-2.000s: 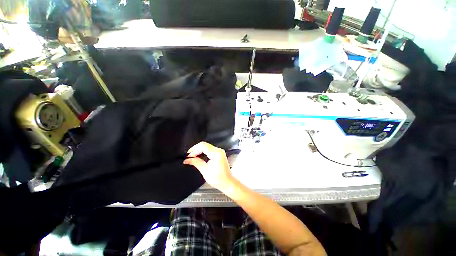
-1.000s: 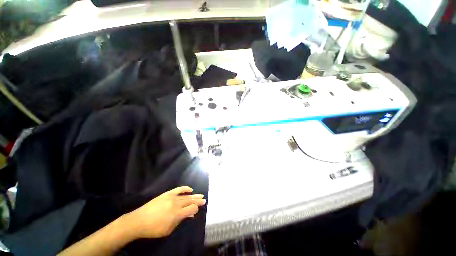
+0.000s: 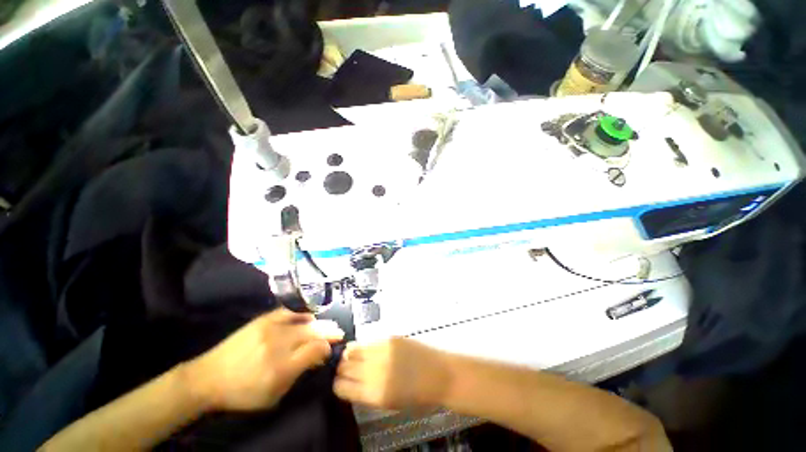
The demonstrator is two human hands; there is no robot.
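The dark garment piece [image 3: 186,274] lies left of the white sewing machine [image 3: 495,190] and runs under my hands. My left hand [image 3: 256,357] is on the cloth just in front of the needle area, with its fingertips gripping the cloth edge. My right hand [image 3: 389,375] pinches the same edge from the right, its fingertips almost touching my left ones. The presser foot area [image 3: 331,296] is just beyond my fingertips; the foot itself is hard to make out, and fingers hide part of the edge.
Dark thread snips [image 3: 632,305] lie on the machine bed's right. A pale tray [image 3: 380,35] behind the head holds dark scraps and a small tan piece. A jar [image 3: 601,62] stands behind the arm. A green fitting [image 3: 615,131] sits on top. Dark cloth [image 3: 751,309] hangs at right.
The view has moved closer to the machine. My left hand has moved up to the needle area and grips the cloth edge. My right hand, out of view one second ago, now holds the edge too.
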